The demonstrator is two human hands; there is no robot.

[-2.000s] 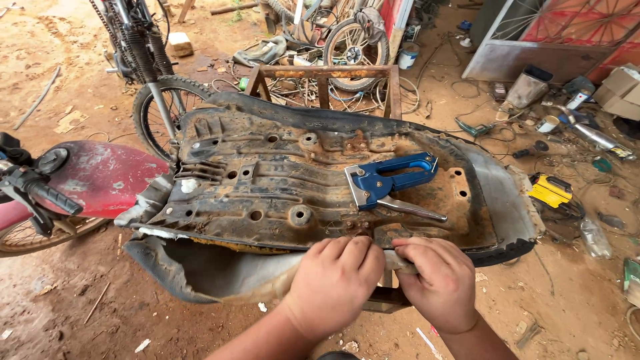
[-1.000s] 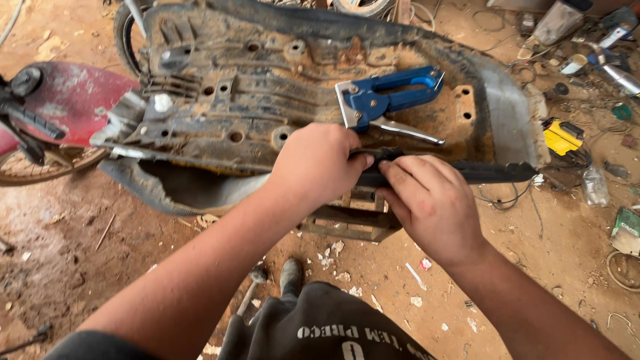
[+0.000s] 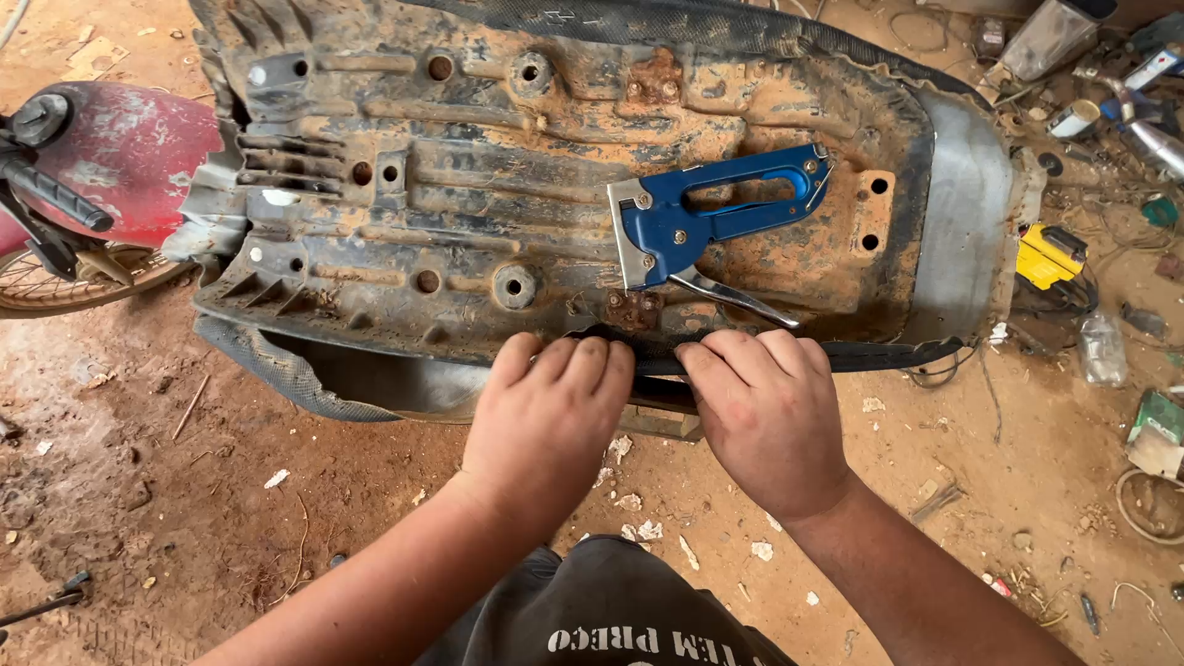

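Observation:
A motorcycle seat's base pan (image 3: 555, 185) lies with its underside up, rusty and dusty. My left hand (image 3: 555, 407) grips the black textured seat cover (image 3: 273, 370) at the near edge, fingers curled over the rim. Just to its right, my right hand (image 3: 763, 407) grips the same cover edge, with a short gap between the hands. Left of my hands the cover hangs loose from the pan; on the right it is folded over the rim. A blue staple gun (image 3: 731, 208) rests on the pan just beyond my hands, touched by neither.
A red motorcycle tank (image 3: 120, 157) with a handlebar grip (image 3: 60, 190) stands at the left. On the dirt floor at the right lie a yellow tool (image 3: 1048, 254), a clear plastic bottle (image 3: 1101, 350), a can (image 3: 1073, 120) and cables. Part of a support frame (image 3: 661, 421) shows under the seat.
The view has tilted down and come closer. Both hands remain at the near edge; the cover there, pale side showing two seconds ago, is now folded up dark over the rim. The hands have moved slightly apart.

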